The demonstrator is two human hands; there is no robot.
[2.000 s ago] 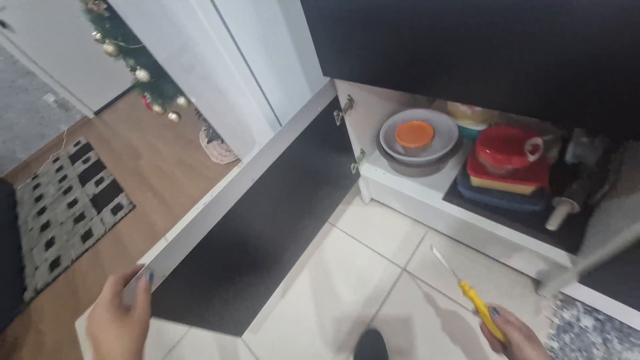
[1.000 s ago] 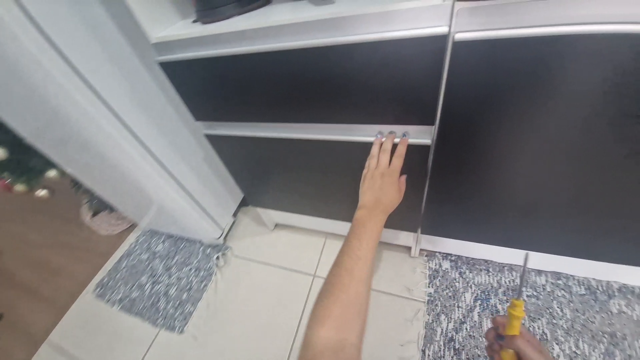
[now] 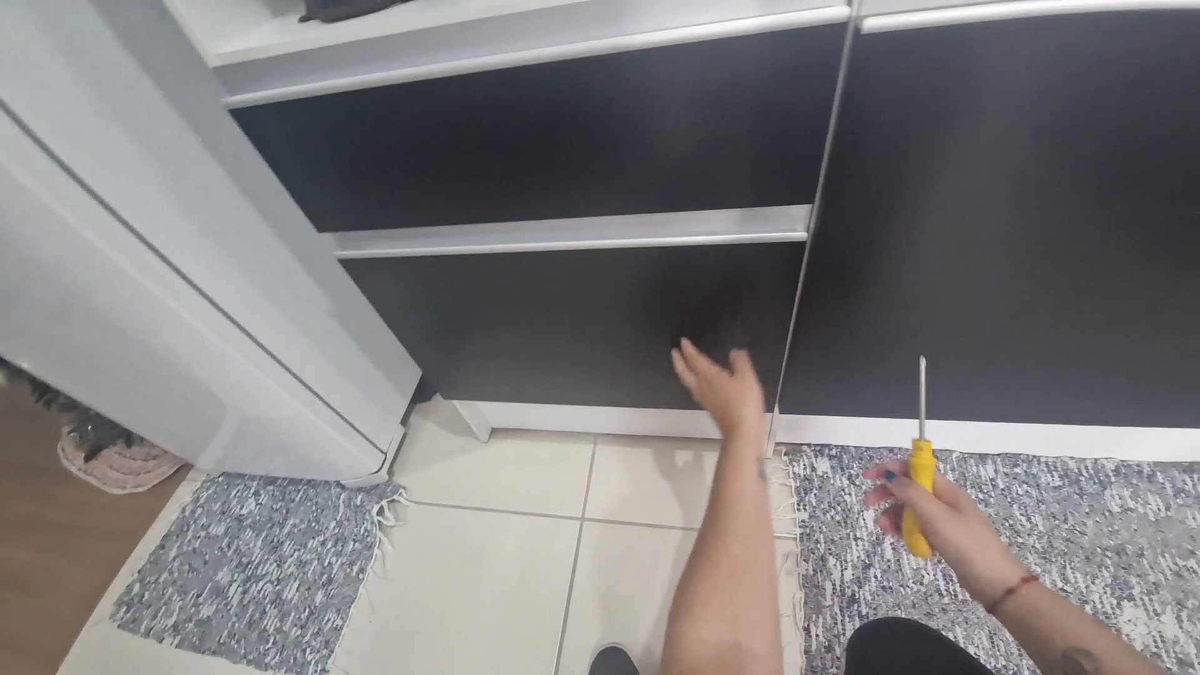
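Observation:
My left hand (image 3: 727, 384), fingers apart and slightly blurred, is in front of the lower right part of a dark cabinet door (image 3: 562, 319); whether it touches the door I cannot tell. The door is closed beneath a dark drawer front (image 3: 544, 141) with a metal edge strip. At the right, my right hand (image 3: 937, 516) holds a screwdriver with a yellow handle (image 3: 922, 469), its metal shaft pointing up the view. Behind the screwdriver's tip stands a larger dark cabinet panel (image 3: 1012, 225).
A small woven rug (image 3: 262, 562) lies at the left by a tall pale appliance or cabinet (image 3: 216, 262). Another woven rug (image 3: 1078, 525) is under my right arm. My shoe (image 3: 614, 659) is on the tiled floor (image 3: 487, 581).
The lower cabinet door stood open two seconds ago with my left hand at its edge; it is now closed. My left hand has moved down from the door's top strip since one second ago.

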